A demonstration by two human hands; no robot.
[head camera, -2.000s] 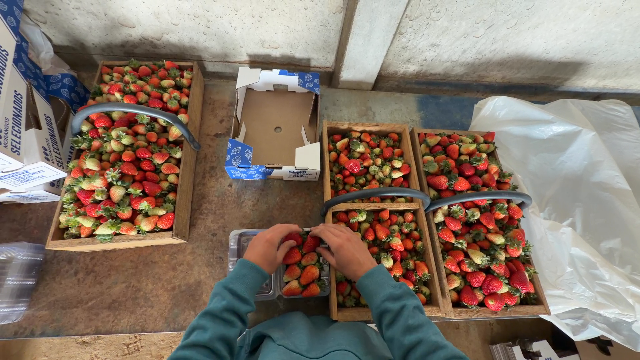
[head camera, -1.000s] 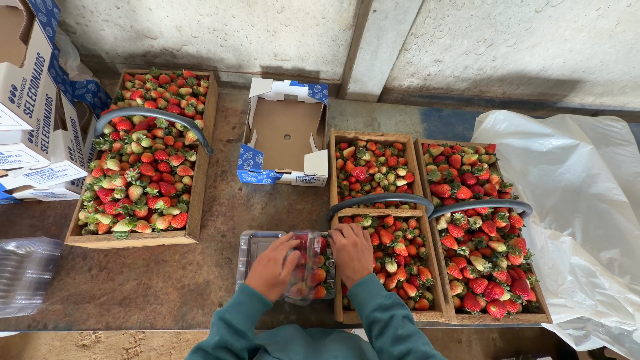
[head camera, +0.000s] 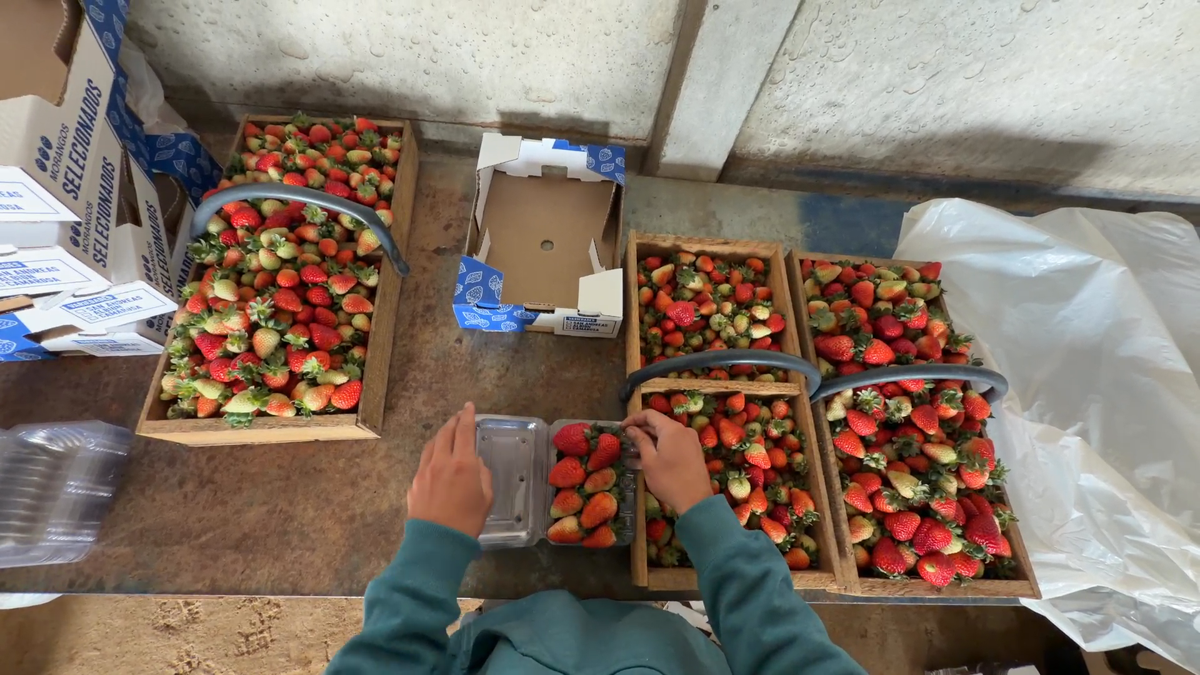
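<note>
A clear plastic clamshell punnet lies unfolded near the table's front edge, its lid to the left and its right half holding rows of strawberries. My left hand is at the lid's left edge, fingers extended, holding nothing. At the upper right corner of the filled half, my right hand has thumb and fingertips close together at the rim; whether they pinch it is unclear. Just right of the punnet stands a wooden crate of strawberries, partly under my right wrist.
Another handled wooden crate of strawberries stands left, and one more at right beside white plastic sheeting. An open cardboard tray sits behind the punnet. Nested clear punnets and printed cartons are at far left.
One second ago the lid was raised over the berries between my hands; now it lies flat at the left. My left hand has moved left, away from the berries.
</note>
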